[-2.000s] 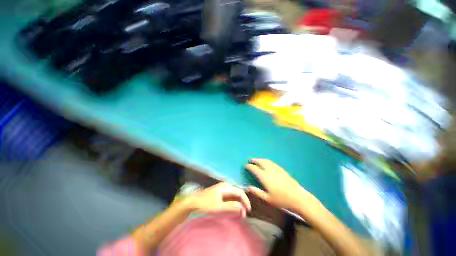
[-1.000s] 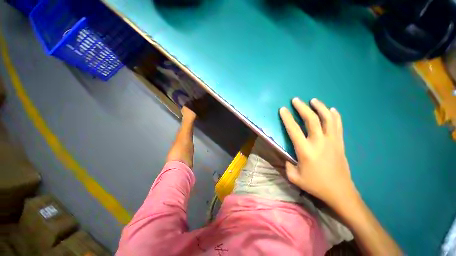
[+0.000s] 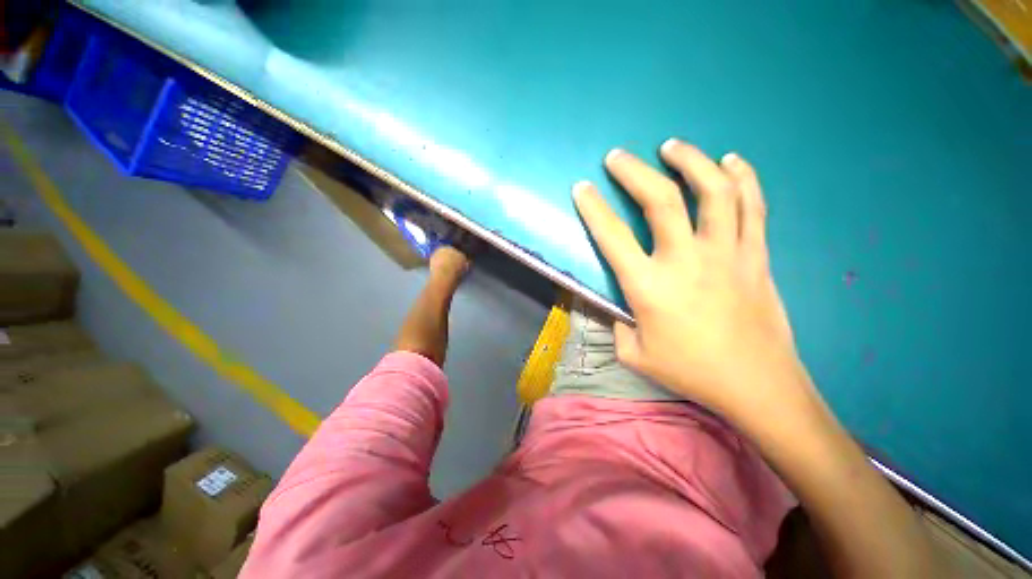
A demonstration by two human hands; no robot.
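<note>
My left hand (image 3: 448, 262) reaches down under the bench edge at a small open brown carton (image 3: 364, 217). Its fingers are hidden in shadow, so its grip cannot be told. A blue-and-white bagged item (image 3: 412, 232) shows right beside the hand, inside the carton. My right hand (image 3: 693, 271) lies palm down on the green bench mat (image 3: 475, 91), fingers spread and empty, with the thumb at the bench edge.
A blue perforated crate (image 3: 215, 141) stands on the floor at upper left. Closed brown cartons (image 3: 102, 435) are stacked at lower left beside a yellow floor line (image 3: 170, 328). A yellow seat-like piece (image 3: 545, 355) shows by my lap. A yellow-orange edge (image 3: 1007, 28) is at top right.
The view has shifted, and the black housings have left the picture. My left hand stays low at the carton, where a blue-and-white item now shows brighter. My right hand remains spread on the mat.
</note>
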